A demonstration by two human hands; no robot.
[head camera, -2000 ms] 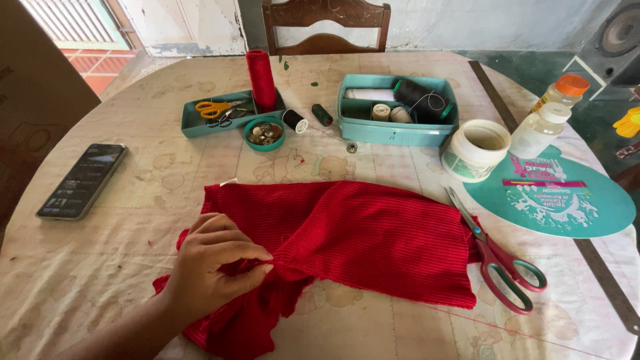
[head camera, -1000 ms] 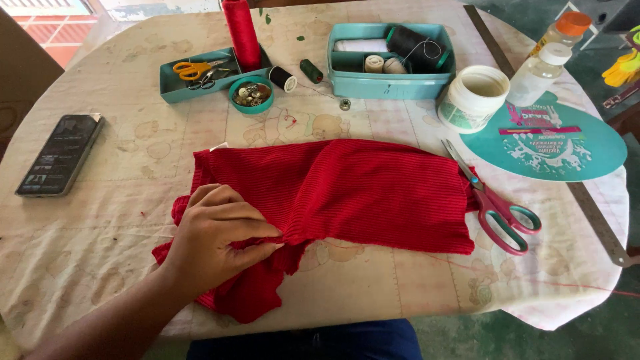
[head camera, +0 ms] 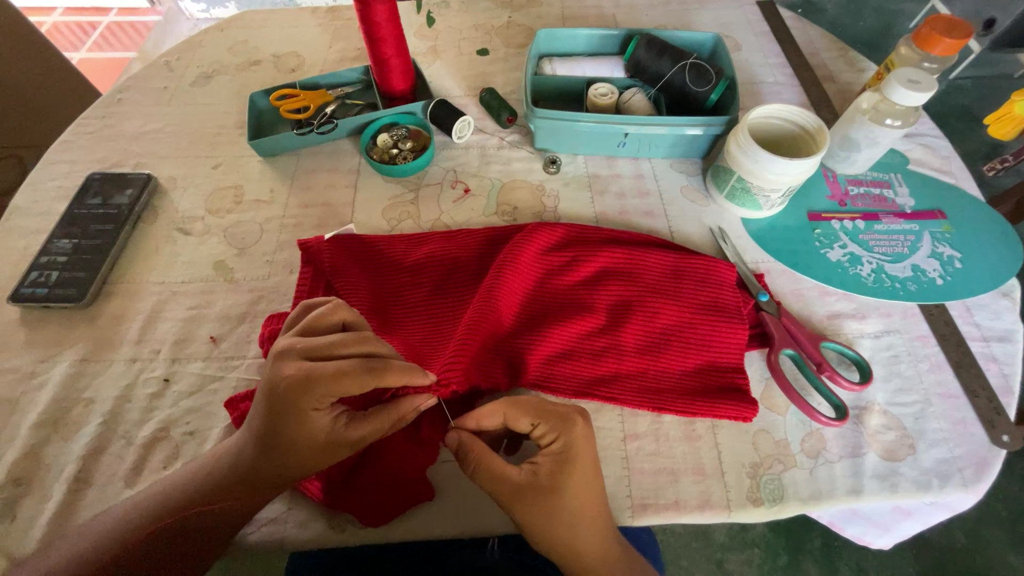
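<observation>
A red ribbed knit fabric piece (head camera: 608,320) lies spread on the table in front of me. My left hand (head camera: 336,384) pinches its near edge between thumb and fingertips. Just to the right, my right hand (head camera: 536,464) grips a thin sewing needle (head camera: 446,411) between thumb and forefinger, its far end at the fabric edge by my left fingertips. Scissors with red and green handles (head camera: 808,360) rest at the fabric's right end, blades slightly apart. A red thread crosses my left forearm.
A phone (head camera: 84,240) lies at left. Behind the fabric are a small tray (head camera: 276,144) with scissors, a red thread cone (head camera: 388,56), a button bowl (head camera: 400,168) and a teal thread box (head camera: 632,136). A white jar (head camera: 768,160), bottles, a teal fan-shaped card (head camera: 896,272) and a metal ruler (head camera: 968,372) occupy the right.
My right hand, out of view in both earlier frames, is now beside my left fingertips with the needle. My left hand keeps its pinch on the fabric edge.
</observation>
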